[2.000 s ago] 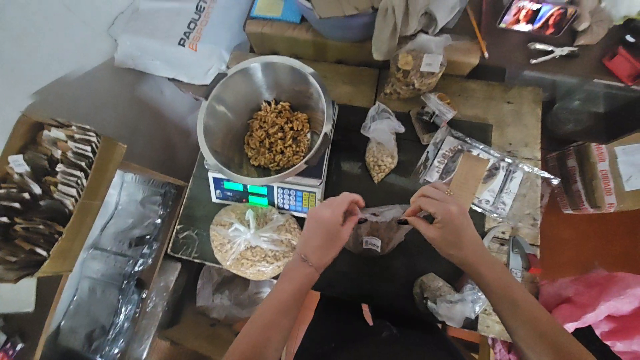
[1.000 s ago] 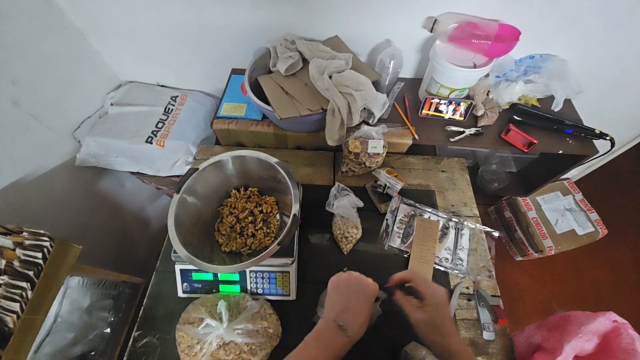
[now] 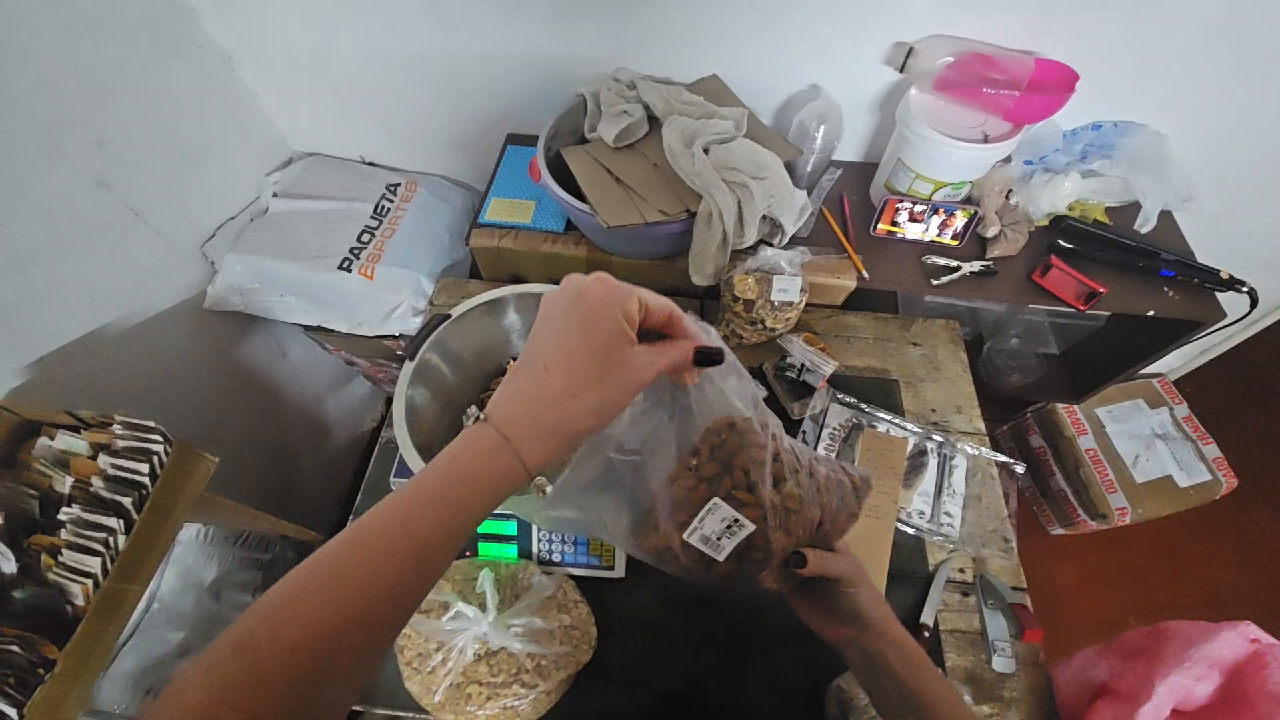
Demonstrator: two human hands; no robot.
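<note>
My left hand (image 3: pixel 600 360) pinches the upper edge of a clear plastic bag of almonds (image 3: pixel 740 470), which bears a printed white label. Lower down, my right hand (image 3: pixel 825 590) grips the bag's bottom corner, so the bag hangs tilted above the table. Behind my left hand and wrist, a stainless steel bowl (image 3: pixel 425 390) of walnuts, mostly hidden, rests on a digital scale (image 3: pixel 575 550) with green lit displays. A tied bag of pale chopped nuts (image 3: pixel 500 640) lies in front of the scale.
Cardboard boxes of packets (image 3: pixel 185 480) stand at left. A basin (image 3: pixel 635 235) holding cloth and cardboard sits behind. At right are foil pouches (image 3: pixel 940 500), a cardboard strip (image 3: pixel 875 480), a utility knife (image 3: pixel 995 620), a phone (image 3: pixel 925 220), a hair straightener (image 3: pixel 1140 250) and a taped box (image 3: pixel 1130 460).
The almond bag has been raised from the table, and my hands have moved apart, the left one up beside the bowl. The view has tilted up since the oldest frame.
</note>
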